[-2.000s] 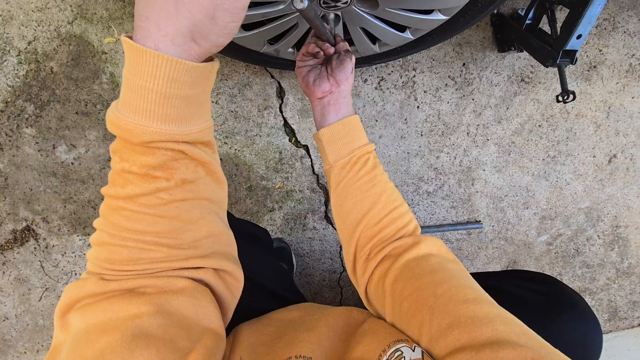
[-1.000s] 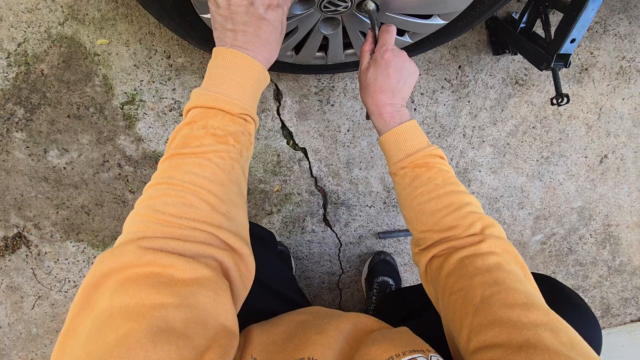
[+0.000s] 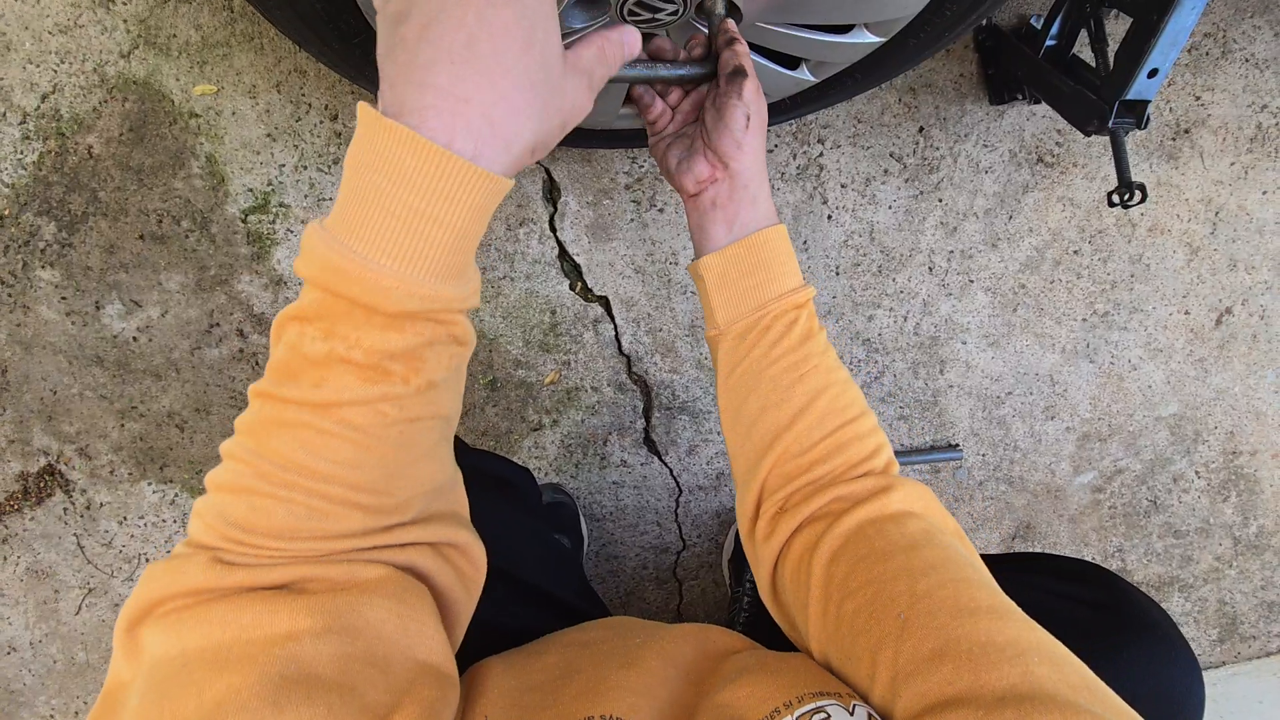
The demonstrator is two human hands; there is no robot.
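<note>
A lug wrench point(image 3: 665, 71), an L-shaped metal bar, reaches up to the wheel's hub area beside the round Volkswagen emblem point(image 3: 652, 10). Palm up, my right hand point(image 3: 712, 125) has its fingers around the wrench near its bend; dark smudges mark the skin. My left hand point(image 3: 490, 75) is at the other end of the bar, back of the hand up, thumb against it; its fingers are hidden behind the hand. Behind both hands is the silver wheel cover point(image 3: 835, 40) inside a black tire point(image 3: 900, 70).
A scissor jack point(image 3: 1085, 75) with a hooked screw end stands at the upper right. A short metal bar point(image 3: 930, 455) lies on the cracked concrete point(image 3: 1060, 330), partly behind my right sleeve. My shoes and knees are below.
My right hand has turned from back up to palm up on the wrench. My left hand, on the left of the wheel a second ago, is now at the wrench's bar.
</note>
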